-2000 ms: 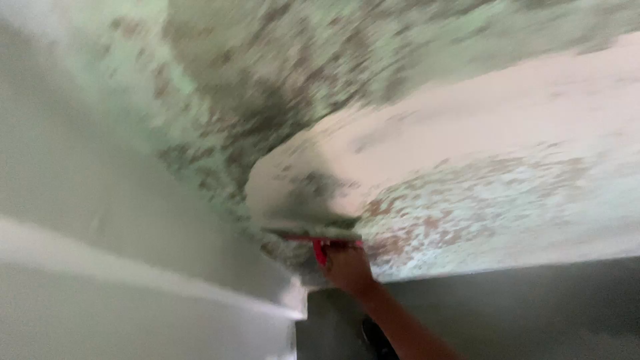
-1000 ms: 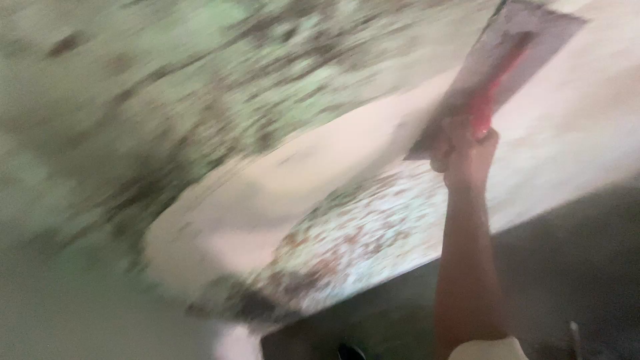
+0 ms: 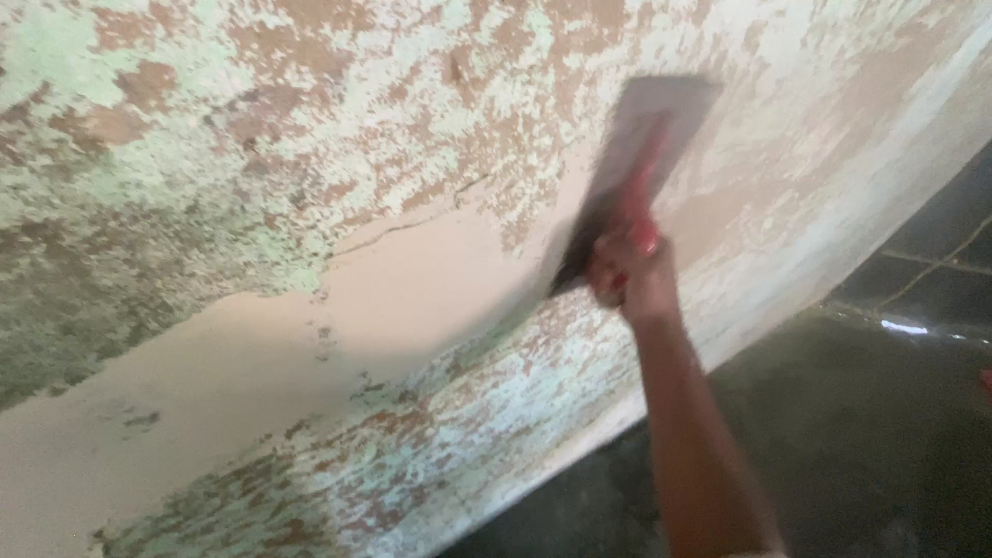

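Note:
My right hand point(image 3: 632, 271) is closed around the red handle of a plastering trowel point(image 3: 682, 101). The trowel's rectangular metal blade lies slanted against the wall, its upper end tilted to the right, and is blurred. Left of the blade, a smooth band of pale pinkish plaster point(image 3: 418, 287) runs down toward the lower left. A thin crack point(image 3: 387, 230) shows along the band's upper edge. Around it the wall point(image 3: 372, 116) has patchy, flaking green and white paint with brown spots. My left hand is out of the frame.
Below the wall's lower edge lies a dark floor point(image 3: 558, 504), on the right and at the bottom. Dark tiles with pale joint lines point(image 3: 938, 263) show at the right edge. Part of a small reddish thing point(image 3: 986, 377) is cut off at the right border.
Two seconds ago the trowel was near the wall's corner; it has since moved away along the wall, still in my right hand. The view has shifted strongly, and the corner is out of sight.

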